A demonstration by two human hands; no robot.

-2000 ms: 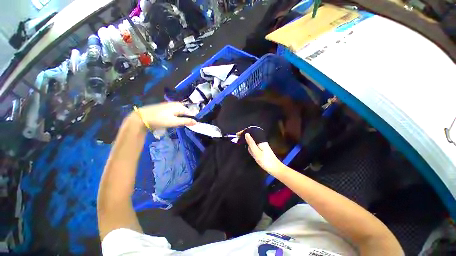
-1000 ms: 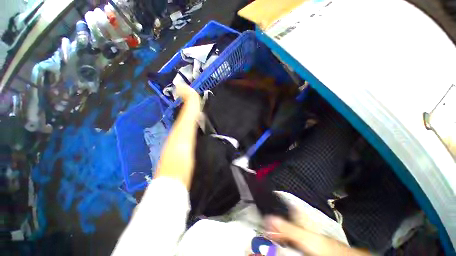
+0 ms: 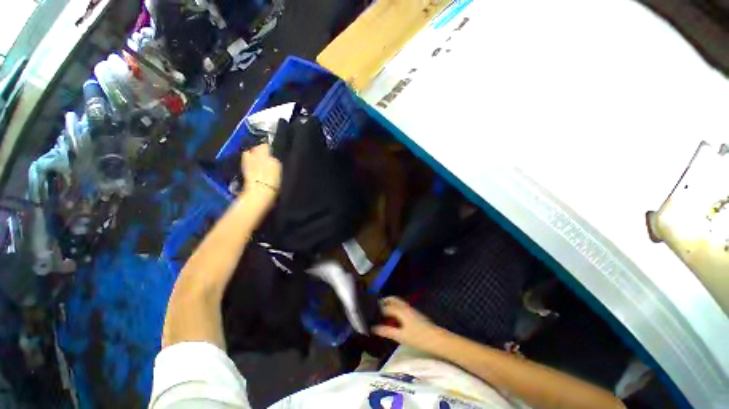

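My left hand (image 3: 262, 168) is at the blue crate (image 3: 268, 84), its fingers closed on the edge of a bunched black cloth (image 3: 313, 188). The cloth hangs over the crate's near wall. My right hand (image 3: 393, 321) is low at the centre, in front of my shirt, fingers curled at a dark piece with a blurred white strip (image 3: 344, 289); its fingertips are partly hidden and I cannot tell how firmly it grips. White scraps (image 3: 272, 118) show in the crate beyond my left hand. More black cloth (image 3: 260, 307) lies below my left forearm.
The white table (image 3: 511, 112) with its blue-green edge runs along the right, a brown board (image 3: 384, 40) at its far corner. A second blue crate (image 3: 188, 232) is at the left. Rolls and bundles (image 3: 112, 80) stand at the upper left. Dark mesh fabric (image 3: 480, 279) is under the table.
The black cloth now covers part of the crate of scraps at my left hand. My right hand has moved up from my shirt. The view has shifted, showing more of the table.
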